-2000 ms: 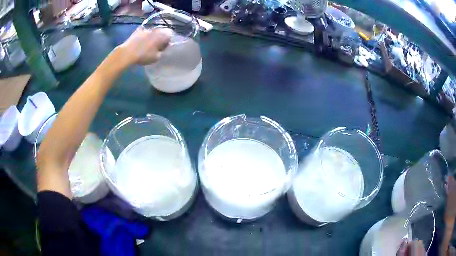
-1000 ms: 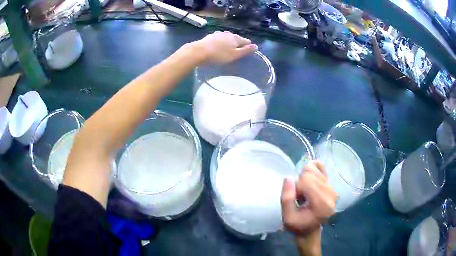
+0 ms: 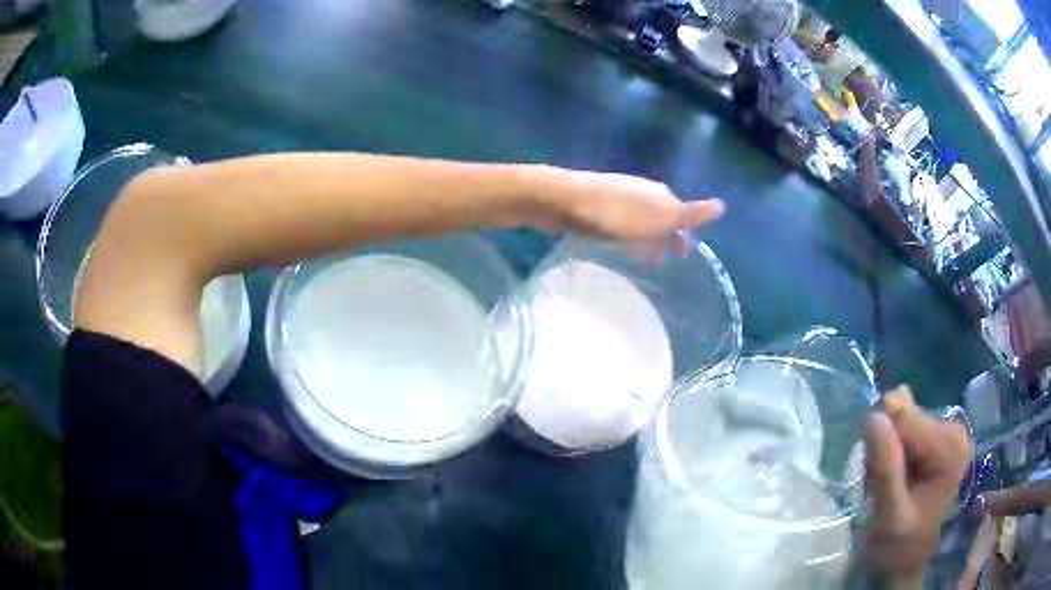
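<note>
My left hand (image 3: 645,216) reaches across from the left and grips the far rim of a clear-walled tank with a white lower body (image 3: 594,357), right of centre. My right hand (image 3: 916,467) grips the right rim of a second clear-walled tank (image 3: 738,547) at the lower right. That tank's mouth shows ripples and glare; whether liquid is moving in it is unclear. A third tank (image 3: 386,346) stands left of the held ones. A fourth tank (image 3: 225,328) is partly hidden behind my left forearm.
White bowl (image 3: 40,144) with a thin stick at far left. Another white bowl (image 3: 182,14) at the top left. Blue cloth (image 3: 271,524) at the near edge, green bucket (image 3: 29,473) below left. Another tank (image 3: 836,357) stands behind the right tank. Parts clutter lines the back right; another person's hand (image 3: 1020,498) shows at right.
My left hand and its tank have moved right and nearer, in between the front tanks. My right hand has moved right with the second tank, now lower in the picture. The view has shifted.
</note>
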